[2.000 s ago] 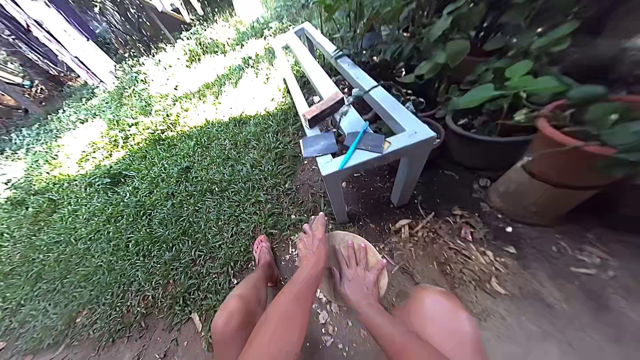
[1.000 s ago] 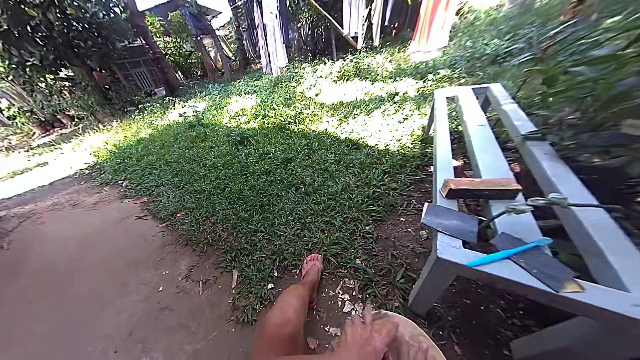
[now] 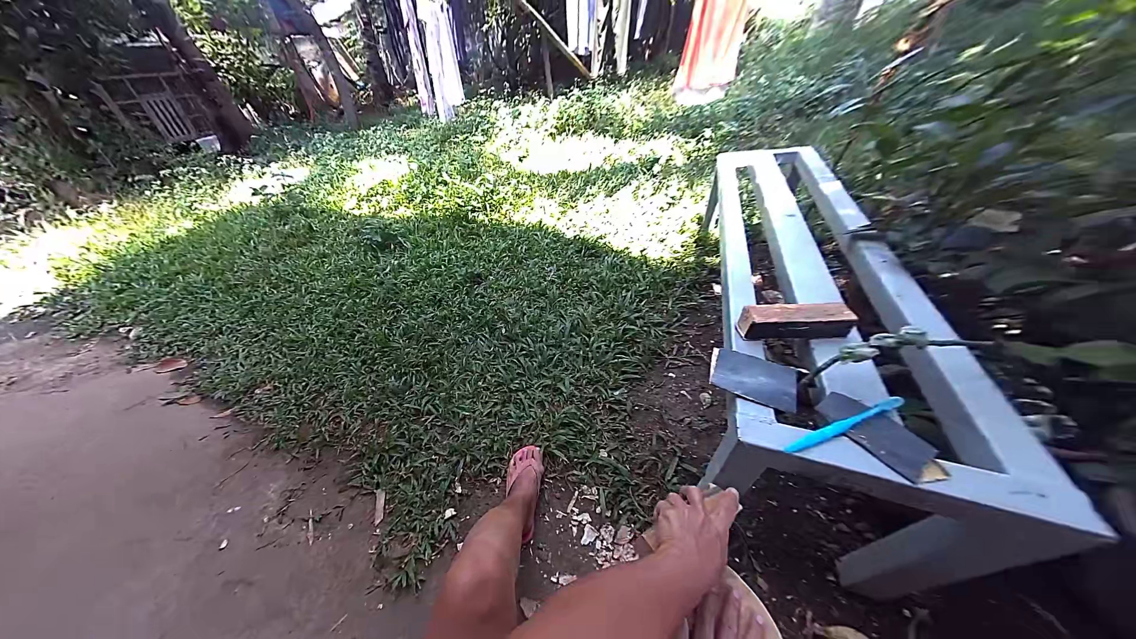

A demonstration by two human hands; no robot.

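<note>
My left hand (image 3: 695, 532) is curled at lower right, with a thin tan piece showing at its edges; the piece's kind is unclear. Below it, my right hand (image 3: 728, 614) rests on a round, pale, wooden-looking disc (image 3: 756, 605), partly cut off by the frame. Ahead on the grey slatted bench (image 3: 799, 257) lie a wooden block (image 3: 796, 320), a dark sheet like sandpaper (image 3: 754, 379), a second dark sheet (image 3: 883, 435) and, across that one, a light-blue slender tool (image 3: 843, 426), possibly a toothbrush.
Grass (image 3: 426, 319) spreads ahead, beside bare ground (image 3: 160, 497) at left. Pale chips (image 3: 603, 537) lie near my foot in a pink flip-flop (image 3: 524, 475). A green knotted cord or stem (image 3: 874, 346) crosses the bench. Cloths (image 3: 710, 44) hang at the back; leafy plants crowd the right.
The view has swung up and left since two seconds ago. Then, my right hand lay spread on the disc with my left hand beside it; now my left forearm covers much of the disc.
</note>
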